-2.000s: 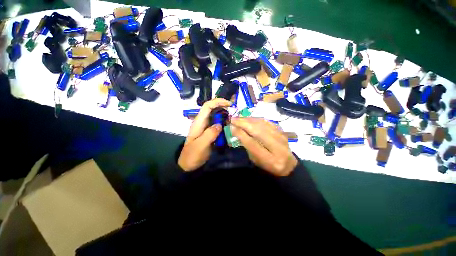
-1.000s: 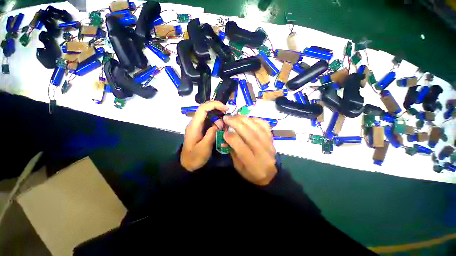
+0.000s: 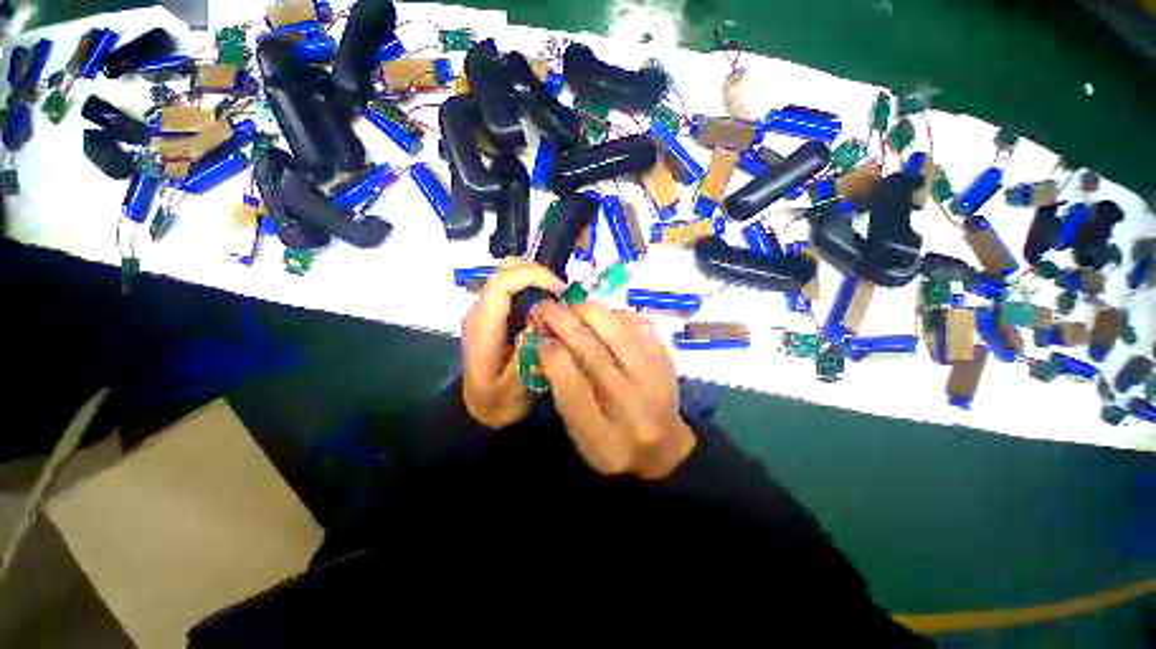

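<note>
My left hand (image 3: 494, 361) is closed around a black plastic housing (image 3: 530, 304), which is mostly hidden by my fingers. My right hand (image 3: 615, 387) reaches over it from the right, with its fingertips at the housing's opening. A green circuit board (image 3: 531, 363) shows between the two hands, below the housing, with the right fingers against it. Whether a blue battery cell is inside the housing cannot be told.
A long white sheet (image 3: 380, 285) crosses in front, strewn with black housings (image 3: 768, 264), blue cells (image 3: 663, 301), tan pads (image 3: 691, 232) and green boards. An open carton (image 3: 190, 520) stands at lower left. The green surface (image 3: 1001, 76) lies beyond the sheet.
The blue cell that showed in my hands two seconds ago no longer shows. My right hand has moved left and down over the housing. At far left, some black housings on the sheet lie differently.
</note>
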